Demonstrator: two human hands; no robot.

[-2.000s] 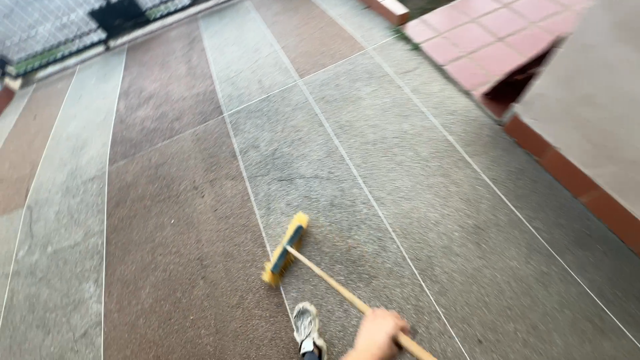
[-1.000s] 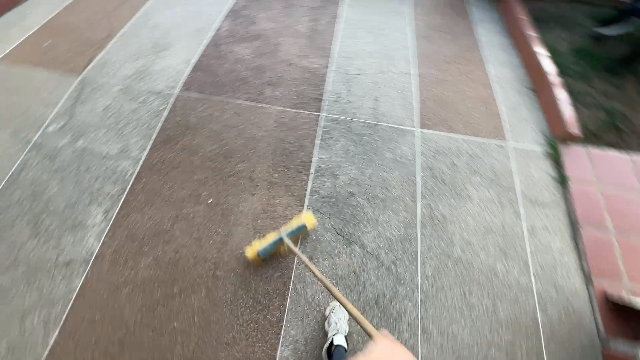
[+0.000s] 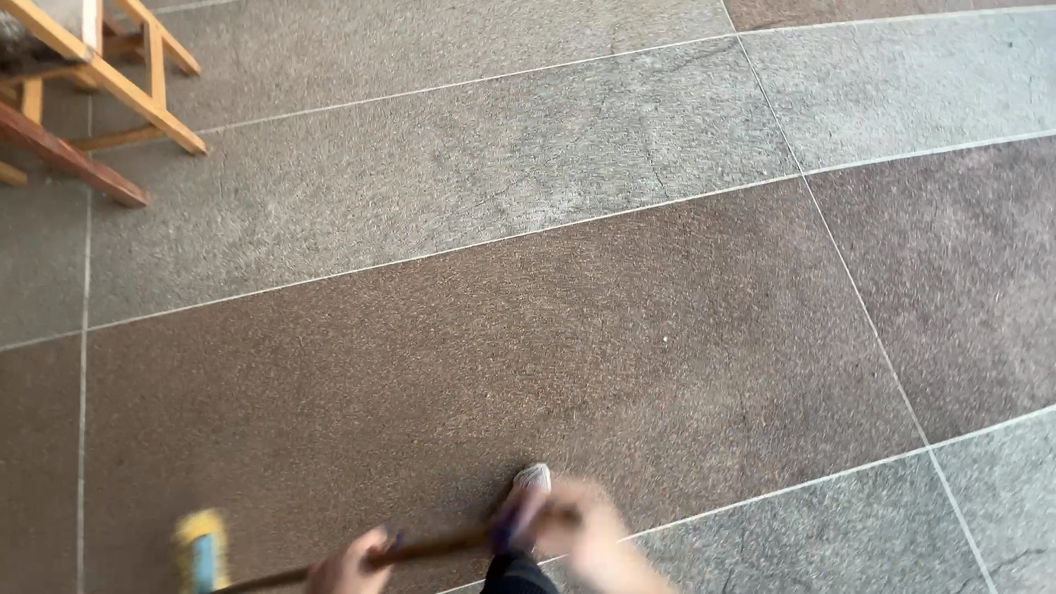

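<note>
A push broom's head [image 3: 200, 549], yellow bristles with a blue block, is blurred at the lower left, over the brown floor panel. Its wooden handle [image 3: 437, 546] runs from there to the bottom middle. My left hand [image 3: 351, 565] grips the handle partway along, cut off by the bottom edge of the view. Around the handle's top end my right hand [image 3: 577, 520] is closed, also blurred. Under and behind the handle a light shoe [image 3: 532, 477] and a dark trouser leg [image 3: 517, 573] are partly hidden.
Wooden chairs or stools [image 3: 144, 99] with slanting legs stand at the upper left, one leg [image 3: 91, 173] reddish. Brown and grey floor panels [image 3: 495, 355] are divided by thin pale lines. A small white speck [image 3: 665, 339] lies on the brown panel.
The view has swung to the left, and wooden furniture now shows. My left hand has come into view on the handle. The broom head is now at the far lower left.
</note>
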